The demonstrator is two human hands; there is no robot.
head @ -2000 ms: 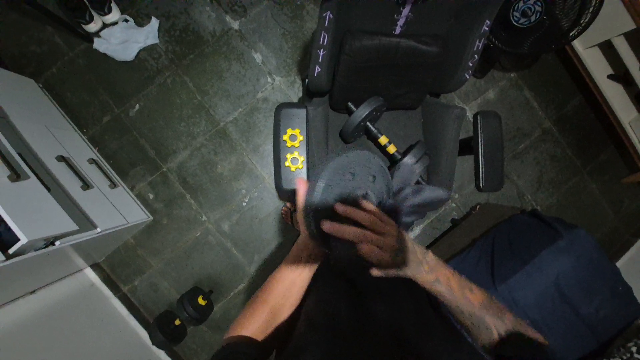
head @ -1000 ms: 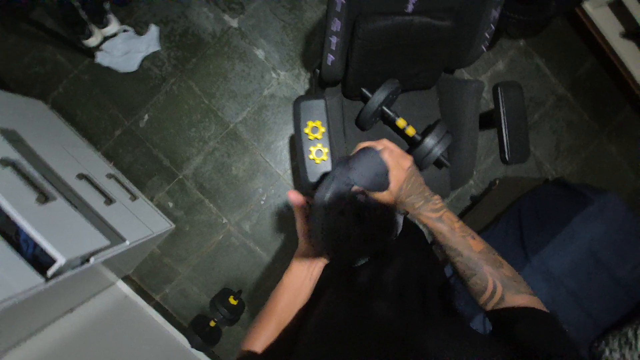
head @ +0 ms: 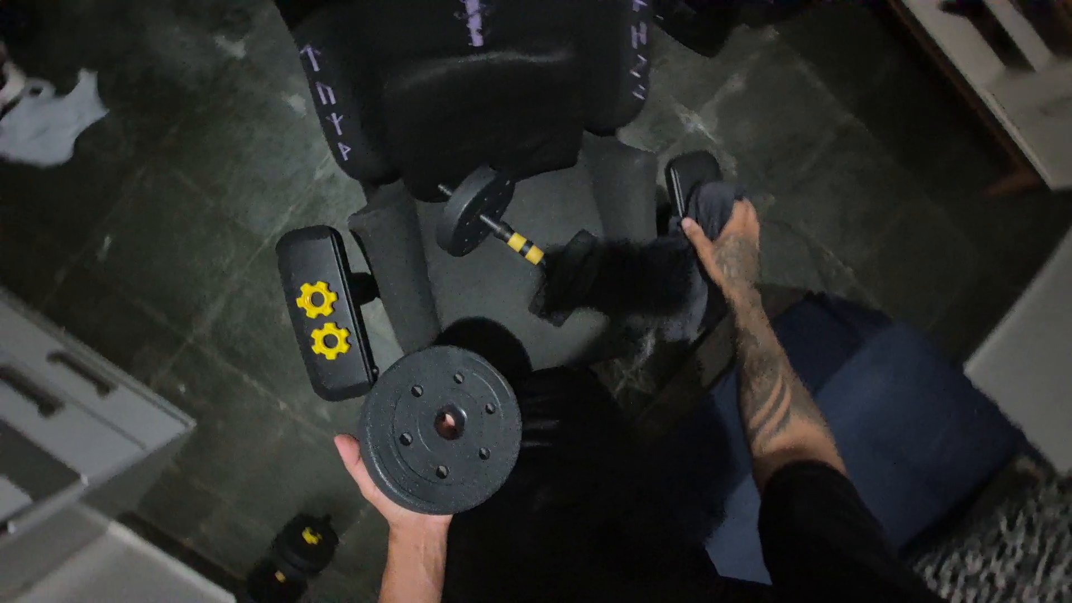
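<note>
A round black weight plate [head: 441,481] with a ring of small holes rests on my left hand [head: 377,490], which holds it from below. My right hand [head: 737,243] grips a dark cloth [head: 712,209] beside the chair's right armrest. On the seat of the black chair [head: 502,310] lies a dumbbell bar [head: 512,238] with yellow bands and a black plate [head: 476,211] on its upper end; its lower end is hidden by dark, blurred fabric. Two yellow star-shaped collar nuts [head: 316,299] sit on the left armrest [head: 327,381].
At the lower left, another dumbbell [head: 306,544] lies on the stone-tile floor. Grey drawers [head: 84,394] stand at the left edge, a light cloth [head: 50,126] lies at the upper left, and dark blue fabric [head: 879,419] is at the lower right.
My hands have moved apart; both were at the plate and cloth in front of the chair. My right hand has moved right with the cloth, and the plate's holed face is now in plain view.
</note>
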